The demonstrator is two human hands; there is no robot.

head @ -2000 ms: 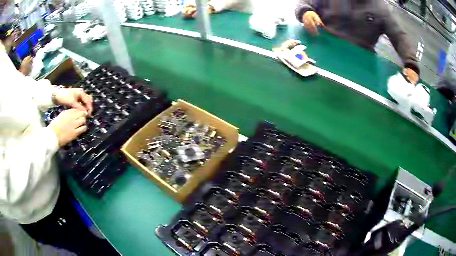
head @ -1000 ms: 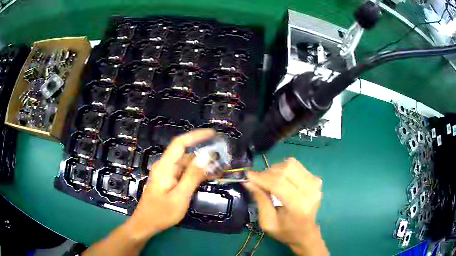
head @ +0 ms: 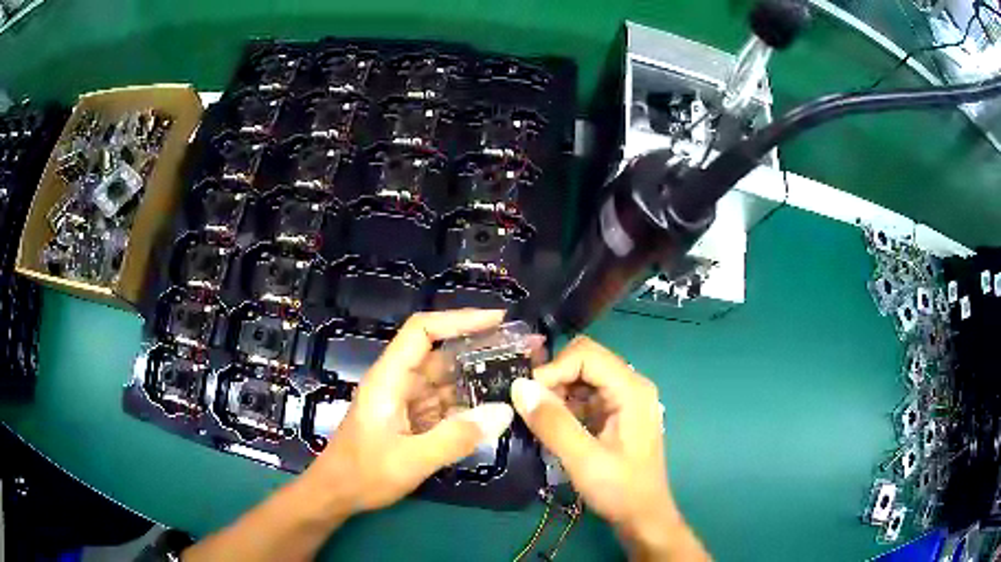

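Observation:
A small square module with a dark face and a clear, pale upper edge is held between my two hands, above the lower right part of the black blister tray. My left hand grips it from the left, with the thumb at its lower edge. My right hand has thumb and fingers on its right side. The tray has modules in many pockets and several empty pockets. The black electric screwdriver hangs tilted just behind my hands, its tip close to the module.
A grey-white screw feeder stands behind the screwdriver. A cardboard parts box with mixed modules is at the left. Flat pale plates lie scattered at the right beside a black tray stack. Yellow lead wires lie at the bottom edge.
The view has swung from the neighbouring bench to my own work. Since one second ago, my right hand has moved left onto the module, which now shows its dark face.

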